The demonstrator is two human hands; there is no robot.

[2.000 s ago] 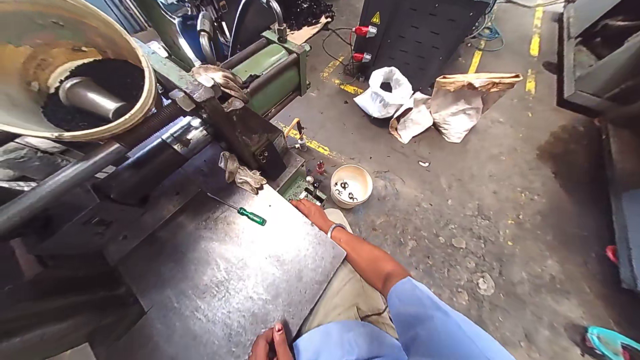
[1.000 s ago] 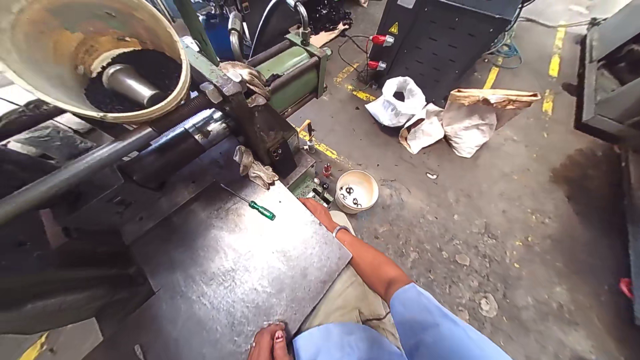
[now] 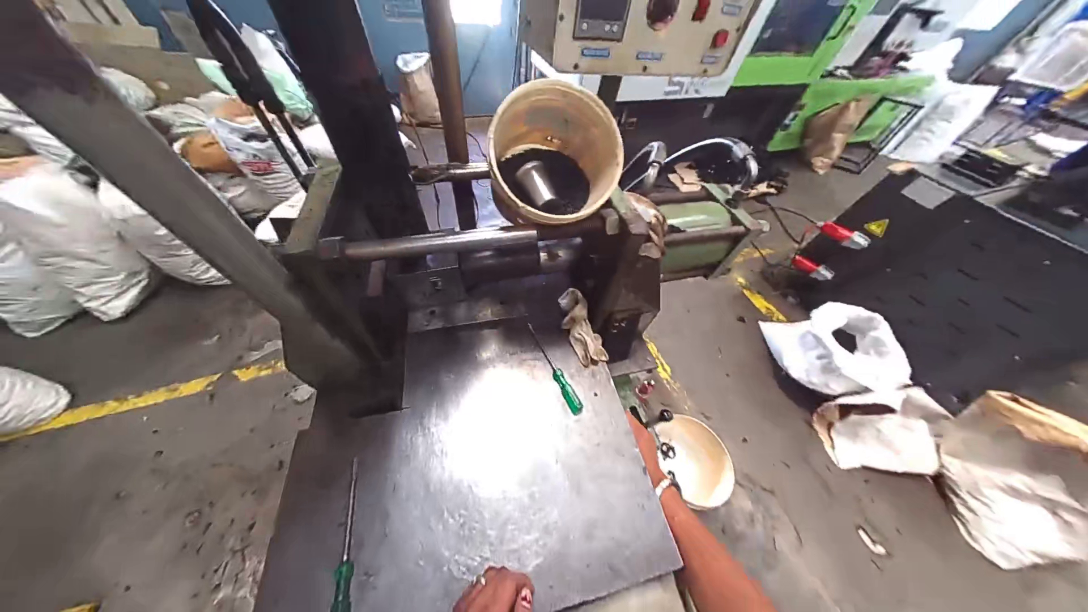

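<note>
My left hand (image 3: 495, 590) rests with curled fingers on the near edge of the metal table (image 3: 476, 527); whether it grips anything cannot be told. My right hand (image 3: 643, 438) is down past the table's right edge, near black-knobbed levers (image 3: 665, 416), its fingers mostly hidden. A green-handled screwdriver (image 3: 568, 393) lies toward the table's upper right, beside a crumpled work glove (image 3: 582, 328). Another green-handled screwdriver (image 3: 342, 582) lies at the left. Below the right edge, a white bucket (image 3: 710, 463) holds small dark rings.
A bucket of black material (image 3: 599, 127) with a metal cylinder inside stands on the machine behind the table. A steel rod (image 3: 442, 244) crosses in front of it. White sacks (image 3: 858, 348) and a paper bag (image 3: 1011, 476) are on the floor at right. A slanted metal beam (image 3: 195, 212) rises at left.
The view has swung left and up, bringing the second screwdriver, the control panel and the sacks at left into sight. Both hands appear to keep their places at the table's edges.
</note>
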